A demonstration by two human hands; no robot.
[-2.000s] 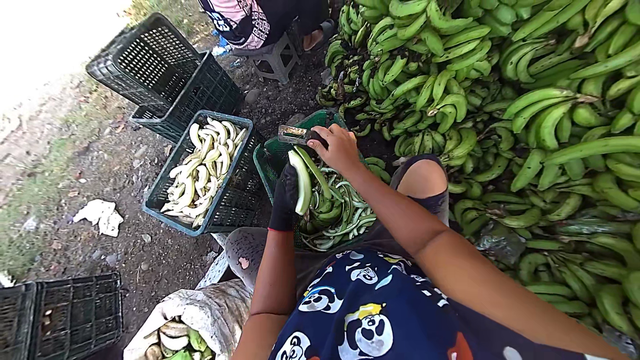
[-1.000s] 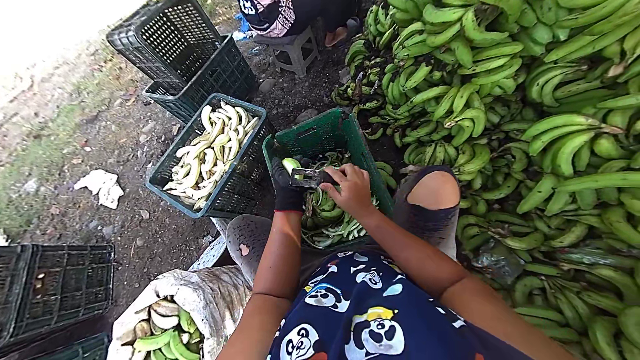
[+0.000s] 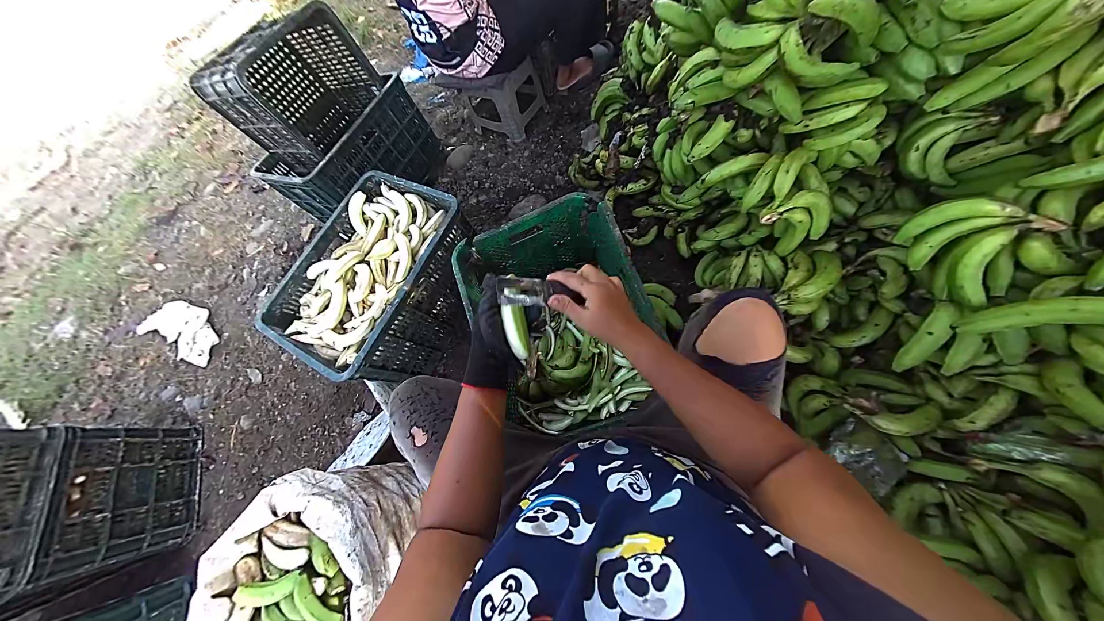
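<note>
My left hand (image 3: 490, 341), in a black glove, grips a partly peeled green plantain (image 3: 516, 330) over a green plastic crate (image 3: 617, 246). In my bare right hand (image 3: 595, 302) is a peeler (image 3: 524, 291) with a dark handle, its metal head lying across the top end of the plantain. Below both hands the crate holds green plantains and peel strips (image 3: 608, 388). Left of it stands a dark crate (image 3: 349, 373) full of peeled plantains (image 3: 371, 267).
Green plantain bunches (image 3: 828, 129) are heaped at the right. Stacked crates (image 3: 362, 138) stand upper left, more crates (image 3: 129, 492) lower left. A sack (image 3: 371, 509) of plantains lies beside my leg. Someone sits on a plastic stool (image 3: 509, 99) at the top.
Two seconds ago the plantain stood out more from my left hand, with a long pale stretch showing. The peeler remains in my right hand. The view has shifted slightly.
</note>
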